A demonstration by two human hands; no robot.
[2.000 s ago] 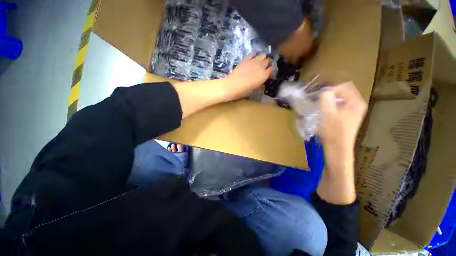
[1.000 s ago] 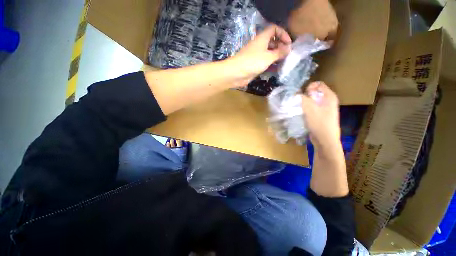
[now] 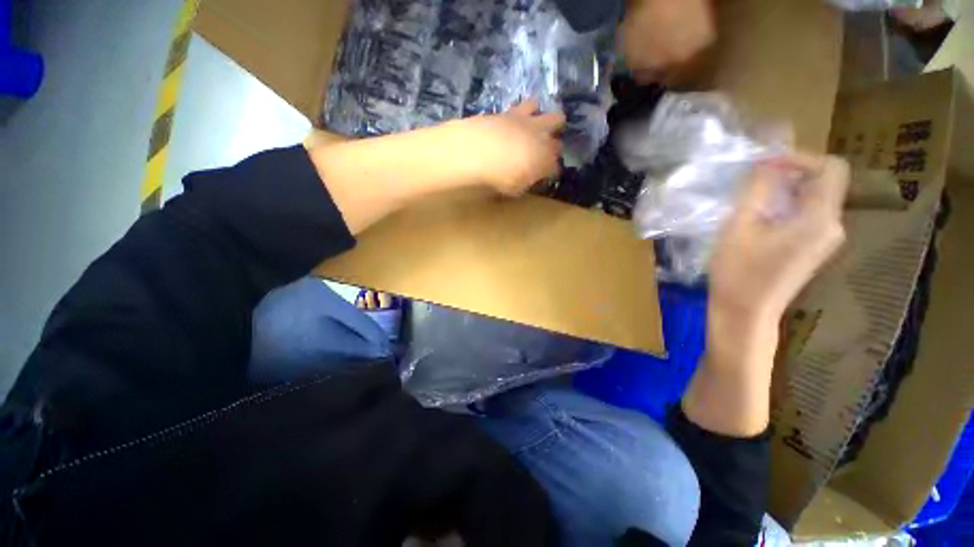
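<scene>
My right hand [image 3: 774, 219] is blurred and holds a wad of clear poly bags [image 3: 694, 176] over the right side of the left carton [image 3: 513, 262]. My left hand [image 3: 523, 147] is in the left carton at the near edge of the bagged parts [image 3: 427, 69], which lie in rows with bright glare. Its fingertips touch or hover over a bagged part; a firm grip cannot be told. Loose black parts [image 3: 611, 171] lie in the carton between my hands, partly hidden by the wad.
Another person's hand [image 3: 664, 37] reaches in from the top. The right carton [image 3: 892, 203] holds dark parts [image 3: 892, 369]. A grey plastic liner [image 3: 481, 358] lies at my knees. Blue plastic [image 3: 641, 369] is below the flap. Striped tape [image 3: 166, 118] marks the floor.
My left hand has left the small bag and moved down and left onto the bagged parts. My right hand has moved right and up with the wad, which spreads wider.
</scene>
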